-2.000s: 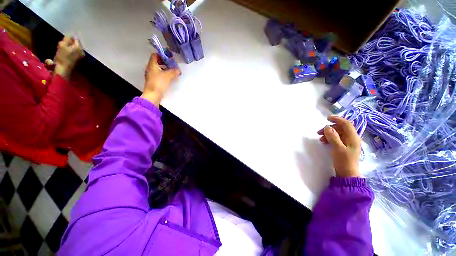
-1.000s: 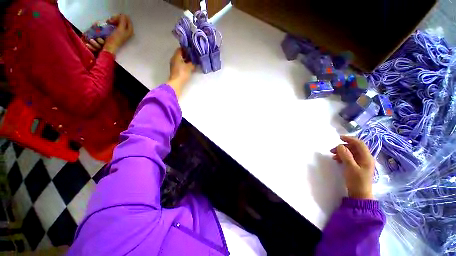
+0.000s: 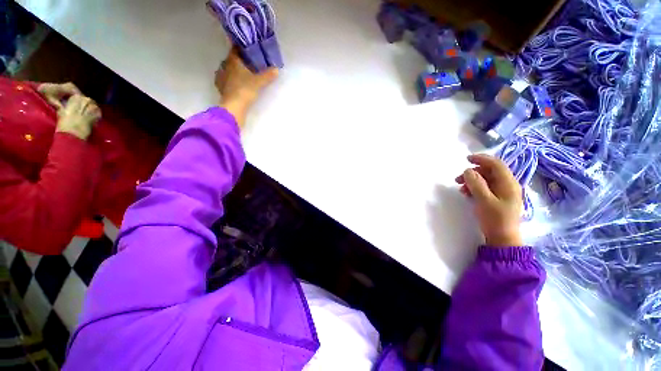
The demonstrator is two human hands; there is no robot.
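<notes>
A tight group of dark purple boxes with pale lavender cable loops sticking out [image 3: 261, 51] stands at the upper left of the table, cut off by the top edge. My left hand [image 3: 243, 81] is closed around the near lower side of this group, thumb at the front; its other fingers are partly hidden. My right hand [image 3: 494, 194] is over the table at the right, fingers loosely curled and apart, with nothing seen in it. It is beside loose coiled cables [image 3: 529, 156].
Loose boxes with orange-red spots [image 3: 438, 85] lie by a large open carton [image 3: 538, 25]. A big cable pile [image 3: 572, 94] under clear plastic film [image 3: 609, 246] fills the right. A person's red sleeve [image 3: 61, 174] is at the left, beyond the dark table edge.
My left hand has moved from the left side of the filled group to its near side, and the group has shifted slightly left. My right hand stays by the cables. The camera view has shifted.
</notes>
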